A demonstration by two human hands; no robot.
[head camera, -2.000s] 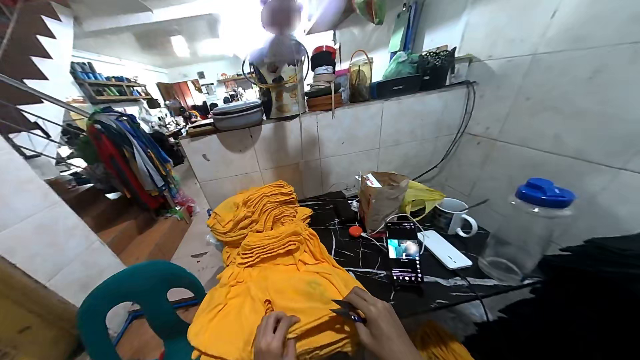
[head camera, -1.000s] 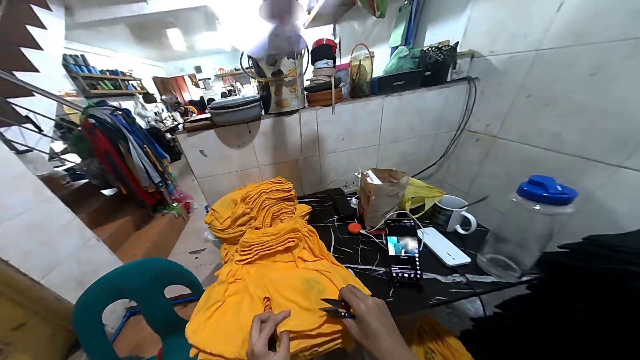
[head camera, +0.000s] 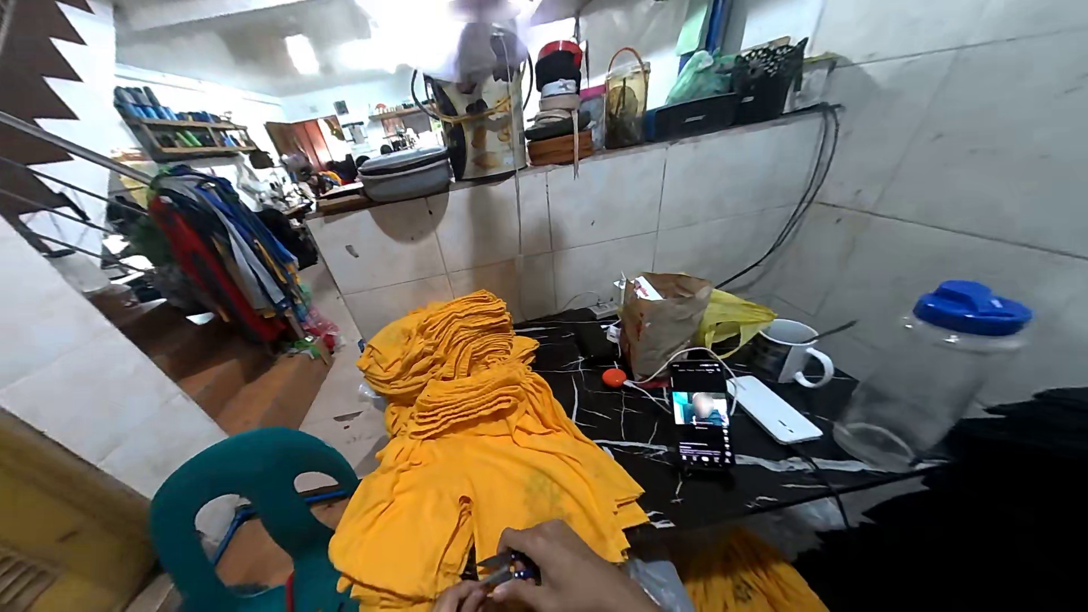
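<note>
A thick stack of yellow-orange cloth pieces (head camera: 510, 476) lies on a black marble-patterned table (head camera: 633, 433), its far end folded into piles. At the near edge of the stack my right hand (head camera: 578, 565) holds small dark-handled thread snips (head camera: 510, 568), blades pointing left. My left hand (head camera: 463, 597) is close beside the snips at the bottom of the view, its fingertips at the near cloth. Most of that hand is out of view, and whether it pinches the cloth does not show. A slit in the top cloth runs just above the fingers.
Right of the stack are a lit phone (head camera: 701, 416), a white power bank (head camera: 775, 410), a mug (head camera: 786, 353), a paper bag (head camera: 663, 319) and a clear jug with a blue lid (head camera: 935, 382). A green plastic chair (head camera: 255, 501) stands at the left. More yellow cloth (head camera: 748, 574) lies low right.
My right hand with the snips has moved left and toward me, from the cloth's right part to beside my left hand. The stack has stayed in place.
</note>
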